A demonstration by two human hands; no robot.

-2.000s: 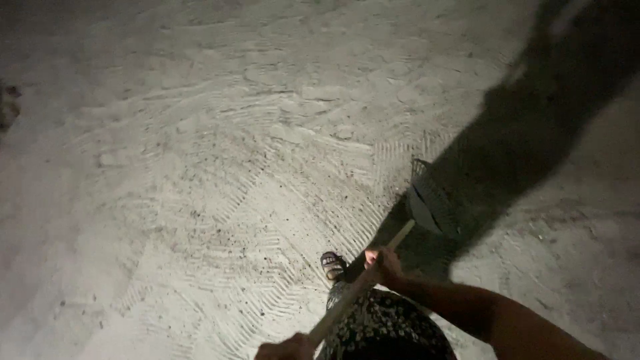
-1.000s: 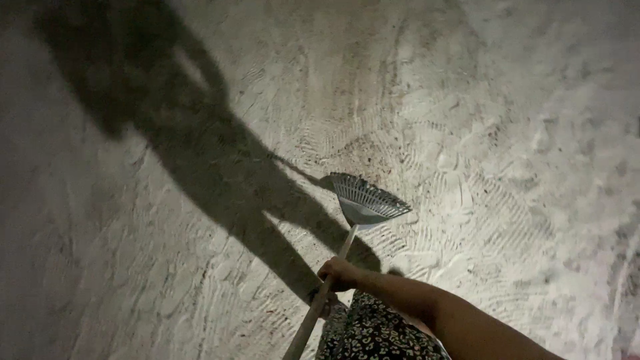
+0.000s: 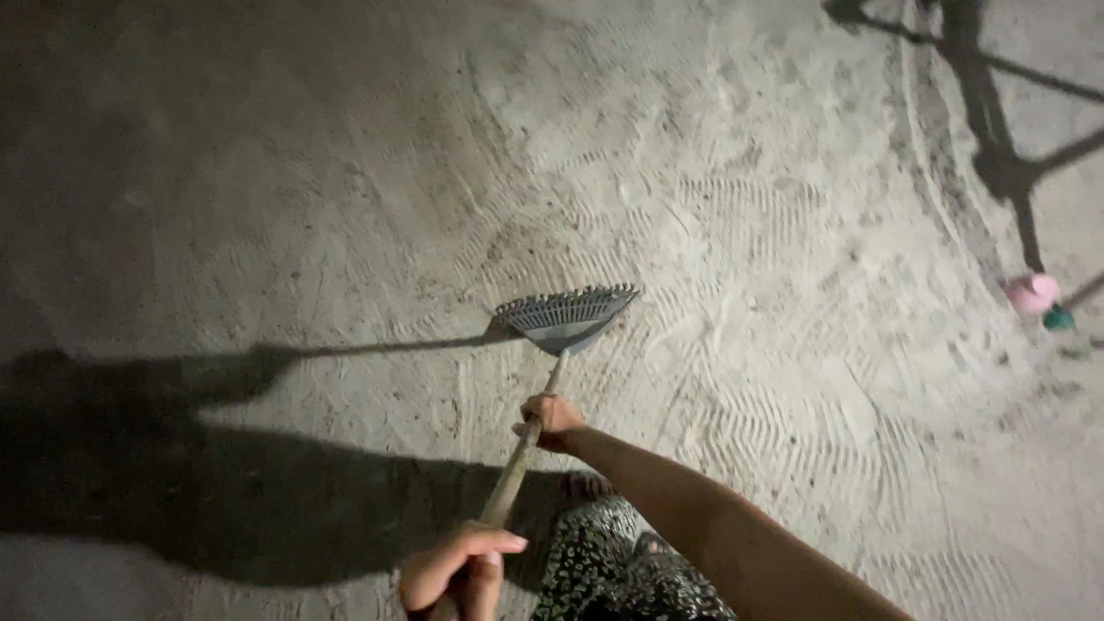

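A leaf rake with a grey fan-shaped head [image 3: 565, 321] and a long wooden handle [image 3: 509, 483] slants up through the middle of the view. My right hand [image 3: 552, 421] grips the handle low down, a short way below the rake head. Nearer the bottom edge, my left hand [image 3: 457, 569] is wrapped round the upper part of the handle, its thumb and forefinger seen. The tines point away from me, at the sandy ground; whether they touch it I cannot tell.
Pale sandy ground [image 3: 759, 328] bears rake marks and small dark bits. A pink object [image 3: 1031, 293] and a green one [image 3: 1058, 318] lie at the far right. My patterned clothing [image 3: 595, 552] and feet are at the bottom. Long shadows fall left and upper right.
The view has turned strongly, so the body's shadow now falls to the left. The pink and green objects have come into view. Both hands are visible, where one second ago only one plainly was.
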